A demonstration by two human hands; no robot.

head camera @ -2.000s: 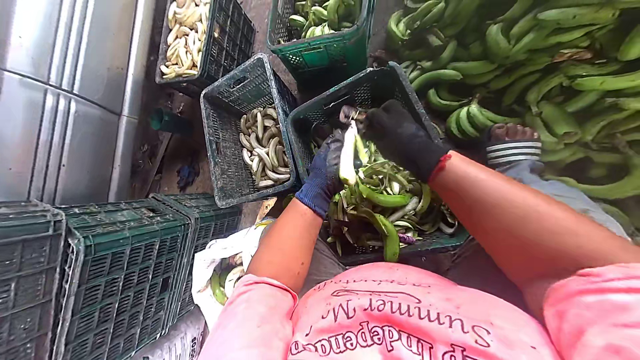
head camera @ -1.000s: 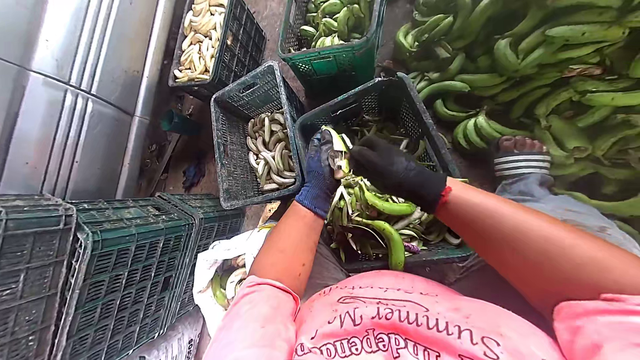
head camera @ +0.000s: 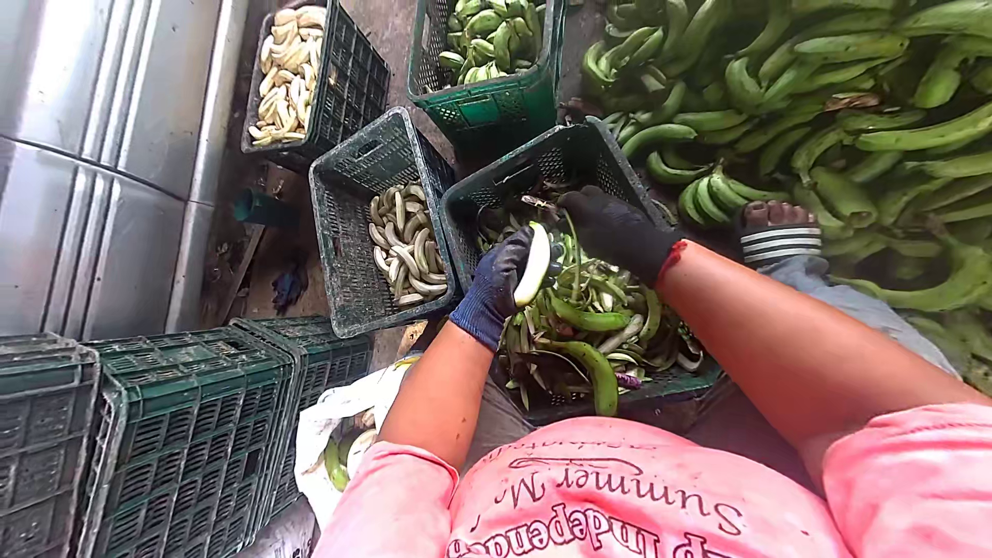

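My left hand (head camera: 500, 275), in a dark blue knit glove, grips a partly peeled plantain (head camera: 533, 265) whose pale flesh faces up. My right hand (head camera: 612, 225), in a black glove, is just to the right of it, with its fingers curled near a strip of green peel (head camera: 574, 244); whether it holds a tool is hidden. Both hands are over a dark green plastic crate (head camera: 496, 182) that contains peel strips and several green plantains (head camera: 593, 372). Directly left, a second crate (head camera: 333, 225) contains peeled plantains (head camera: 407, 244).
At the upper left a crate (head camera: 320, 70) contains pale peeled plantains; a green crate (head camera: 484, 108) at the top contains green ones. A heap of green plantains (head camera: 845, 132) covers the right side beside my foot. Stacked crates (head camera: 194, 434) and a white sack (head camera: 314, 442) stand lower left.
My right hand has moved away from my left hand, towards the upper right. The fruit in my left hand now shows a long pale side.
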